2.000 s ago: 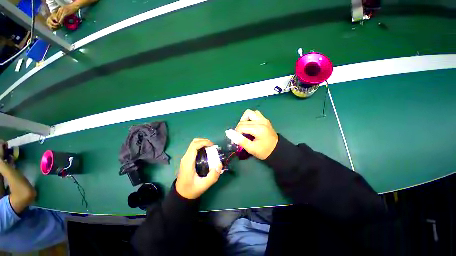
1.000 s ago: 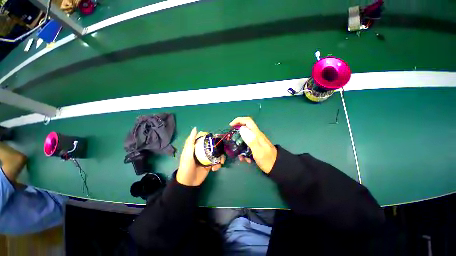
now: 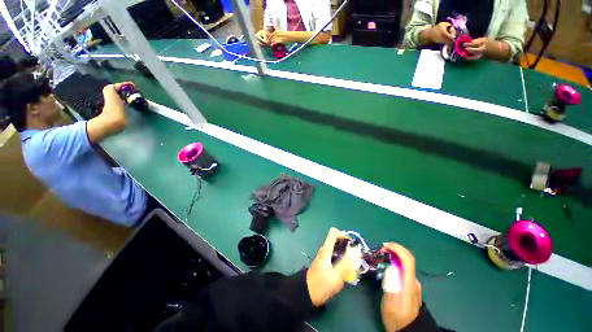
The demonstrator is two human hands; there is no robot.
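My left hand point(image 3: 330, 267) holds a pale, round wired body point(image 3: 351, 259) at the lower middle. My right hand point(image 3: 400, 290) holds a dark piece with a magenta part point(image 3: 394, 262), just right of it. Red, blue and dark wires run between the two pieces. Fingers cover much of both pieces, and the right one is blurred. Both pieces are above the green bench.
A dark grey cloth point(image 3: 283, 198) and black housing point(image 3: 254, 250) lie left of my hands. A housed unit point(image 3: 198, 159) stands farther left. A magenta-flared assembly point(image 3: 523, 244) is at right. A black bin point(image 3: 152, 275) is lower left. People work left and opposite.
The view has swung left and up, showing the bin and more people. My hands still hold the two pieces, now lower right in the picture. The left piece's pale face has turned.
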